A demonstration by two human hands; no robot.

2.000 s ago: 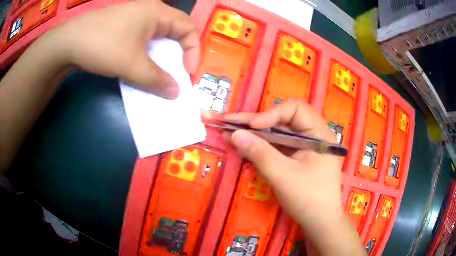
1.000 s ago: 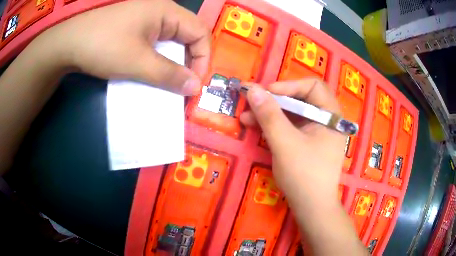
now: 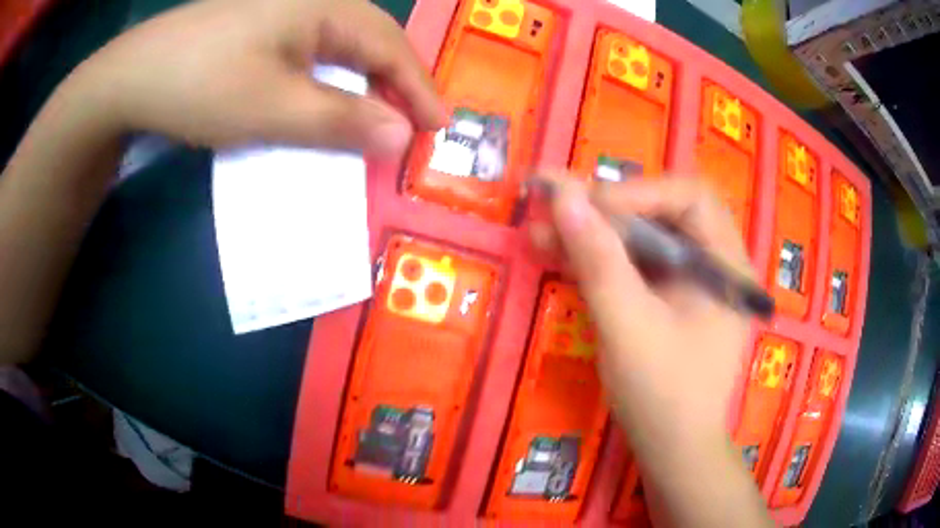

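Observation:
My left hand holds a white label sheet that hangs down over the tray's left edge. My right hand holds dark tweezers, blurred, just right of the lower end of the upper-left orange phone. The tweezer tips are too blurred to show whether a label is on them. That phone lies in the pinkish-red foam tray, with its silver and black card slots showing. Another orange phone lies in the recess below.
More orange phones fill the tray's two rows to the right. A grey instrument with a dark screen stands at the upper right, with yellow padding beside it. The dark green bench shows on both sides. Pale material shows at the lower left.
The tray appears shifted right and the near-left phone higher in view. My right hand and tweezers have moved right and down, off the upper-left phone's card slots. My left hand still holds the sheet.

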